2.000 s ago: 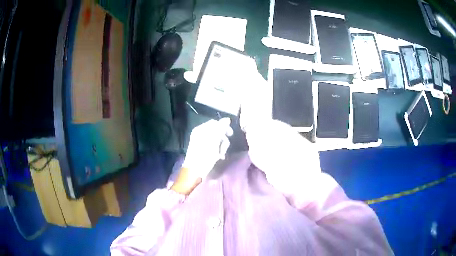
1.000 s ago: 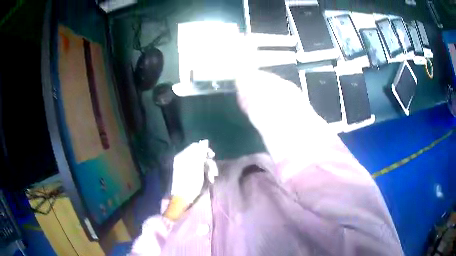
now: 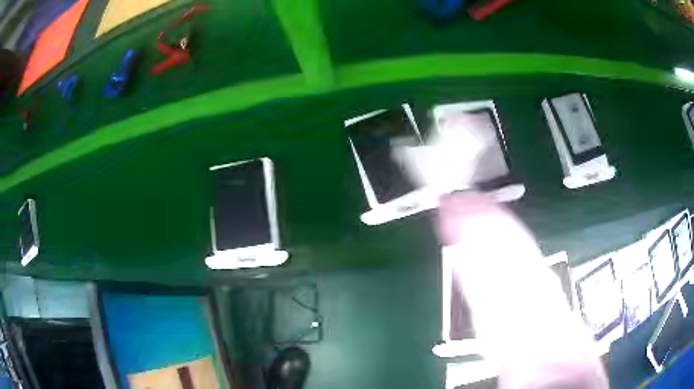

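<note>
My right hand (image 3: 447,161), white-gloved and blurred by glare, reaches up from the lower right. It lies over the gap between two devices in white trays: a dark-faced one (image 3: 378,152) at its left and a washed-out one (image 3: 493,144) at its right. Its fingers overlap both, and the glare hides whether it grips either. The pink sleeve (image 3: 487,228) trails below it. My left hand is out of the picture.
Another trayed device (image 3: 242,205) lies left, a light-screened one (image 3: 582,129) right. More trayed devices (image 3: 597,292) stand lower right. A mouse (image 3: 289,368) and monitor (image 3: 160,327) show at the bottom. A green bar (image 3: 426,67) crosses behind.
The view has tilted up towards the bench's back. My right hand has reached forward to the devices there. My left hand has left the picture. The device seen earlier in my hands is not identifiable.
</note>
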